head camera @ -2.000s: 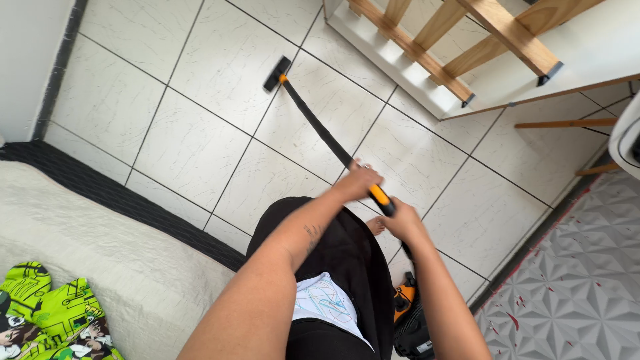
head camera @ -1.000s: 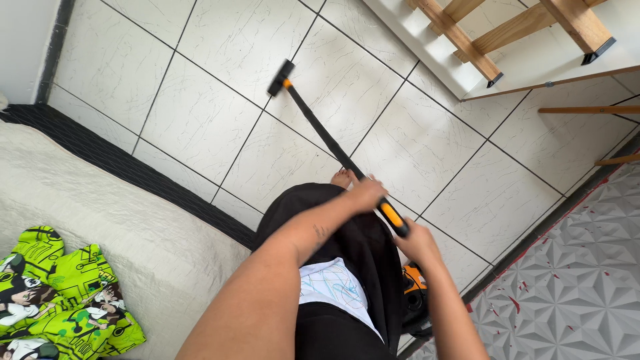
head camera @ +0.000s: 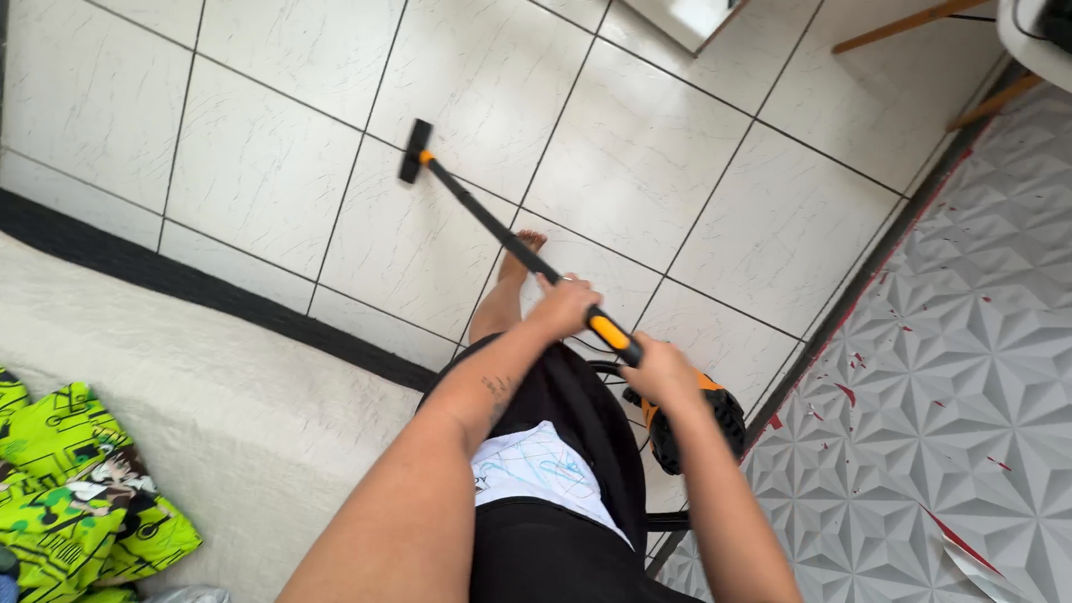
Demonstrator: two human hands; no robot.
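Both of my hands grip a vacuum cleaner's long black wand (head camera: 481, 211) with a yellow-orange part near its handle. My left hand (head camera: 567, 308) wraps around the tube partway up. Behind it, my right hand (head camera: 666, 373) closes on the handle end. At the far end, a flat black floor nozzle (head camera: 415, 152) with an orange joint rests on white floor tiles (head camera: 444, 276), left of my bare foot (head camera: 529, 241). The black and orange vacuum body (head camera: 724, 410) stands beside my right forearm, which partly hides it.
A bed or couch with a light cover (head camera: 251, 368) and dark lower edge runs along the left, bearing bright green printed cloth (head camera: 75, 486). At right is a wall with grey geometric covering (head camera: 921, 419), torn in places. Wooden legs (head camera: 904, 27) and a white furniture corner (head camera: 691, 25) stand at the top.
The view has shifted, and the wooden slatted furniture at the top has left it. More of my bare foot and of the vacuum body shows now. Both hands have kept hold of the wand.
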